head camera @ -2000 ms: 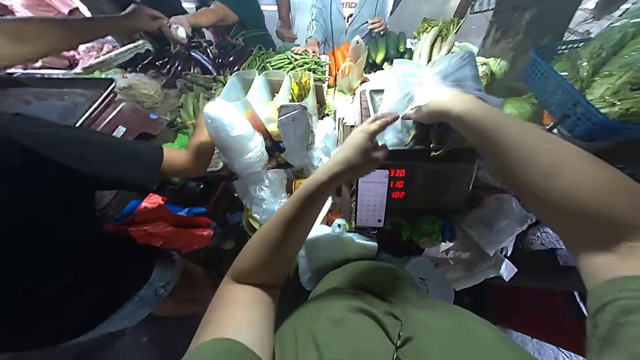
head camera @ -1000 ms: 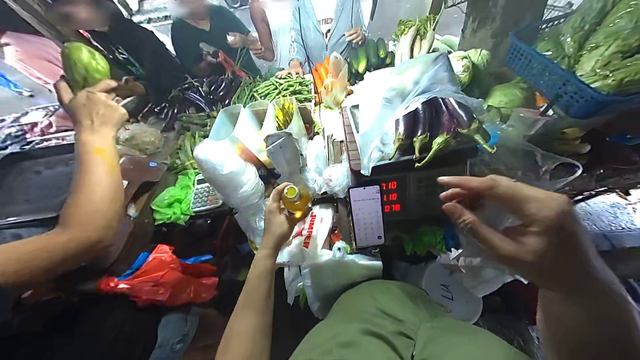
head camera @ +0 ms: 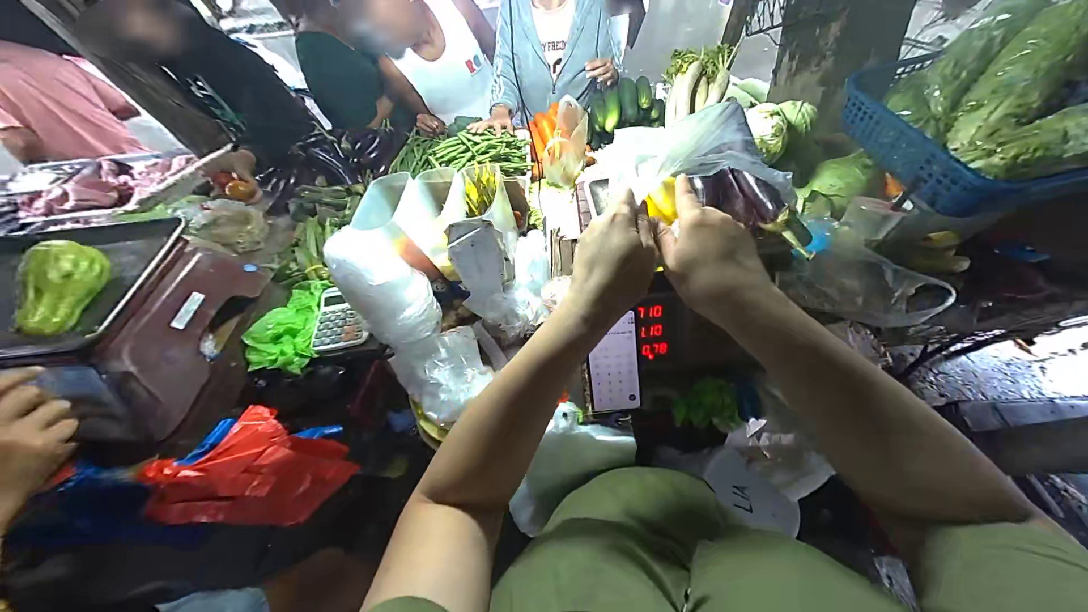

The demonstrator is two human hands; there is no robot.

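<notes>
Both my hands meet above a digital scale with a red lit display. My left hand and my right hand touch at the fingertips, around a yellow item beside a clear plastic bag. The hands partly hide the yellow item, and its kind is unclear. Several dark purple eggplants lie at the bag, just right of my right hand. A phone showing a calculator leans against the scale, below my wrists.
Green beans, carrots, cucumbers and white radishes lie ahead. A blue plastic basket of leafy greens stands right. A chayote sits on a tray at left, near another person's hand. People stand across the stall.
My left hand, which held a small bottle with yellow contents, has moved up and right to the scale, and my right hand has come up to meet it. The other person's green chayote now lies on the tray.
</notes>
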